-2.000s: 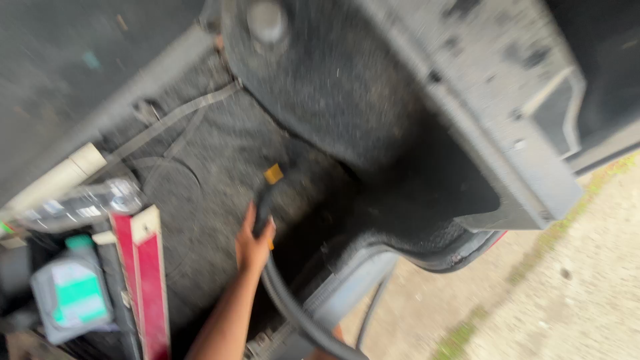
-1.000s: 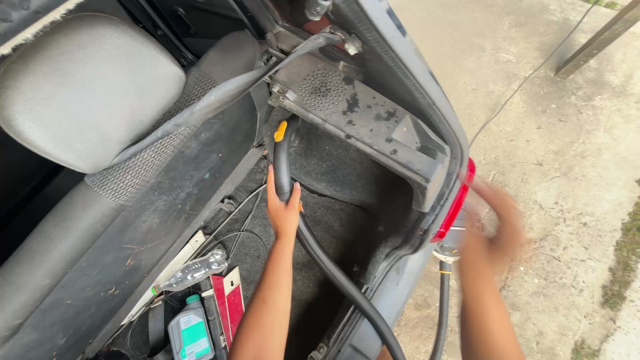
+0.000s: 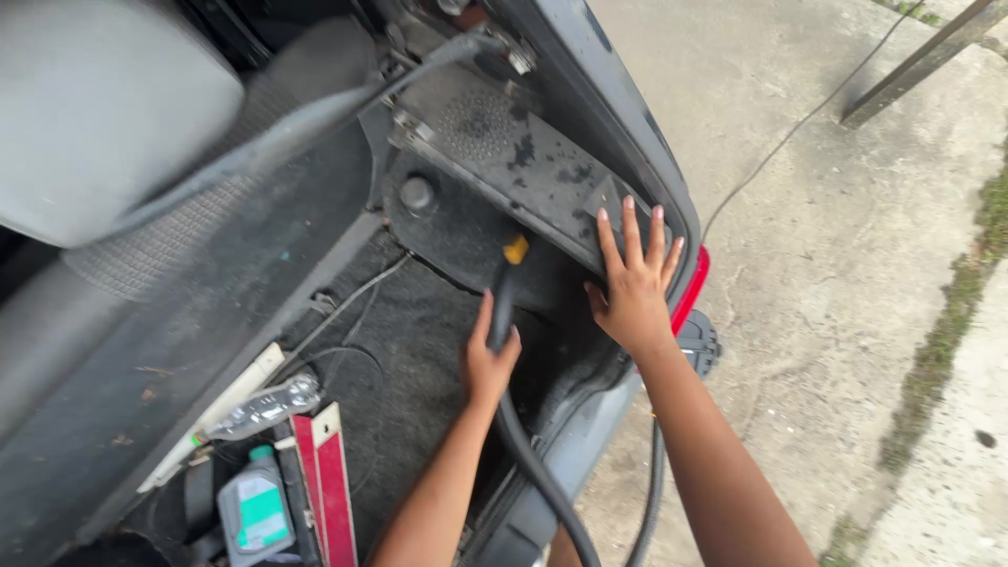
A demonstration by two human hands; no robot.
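Observation:
My left hand (image 3: 490, 364) is closed around a black vacuum hose (image 3: 526, 453) near its front end, inside a car's boot. The hose's yellow-marked tip (image 3: 516, 250) points at the dark side lining, under the grey plastic side shelf (image 3: 543, 169). With fingers spread, my right hand (image 3: 636, 287) rests on the outer end of that shelf, beside the red tail light (image 3: 691, 290). The hose runs down over the boot sill. Behind my right forearm, outside the car, part of a dark round-edged appliance (image 3: 699, 344) shows; a ribbed hose (image 3: 655, 480) hangs below it.
On the boot carpet lie a clear plastic bottle (image 3: 268, 409), a grey fluid bottle with a green cap (image 3: 256, 512), a red and white folded warning triangle (image 3: 327, 480) and loose cables (image 3: 346, 307). A seat back with headrest (image 3: 110, 118) and a belt-like strap (image 3: 315, 118) border the left.
My right hand has come from beside the tail light onto the side shelf. The hose tip, in my left hand, has moved from the shelf's inner end toward its middle.

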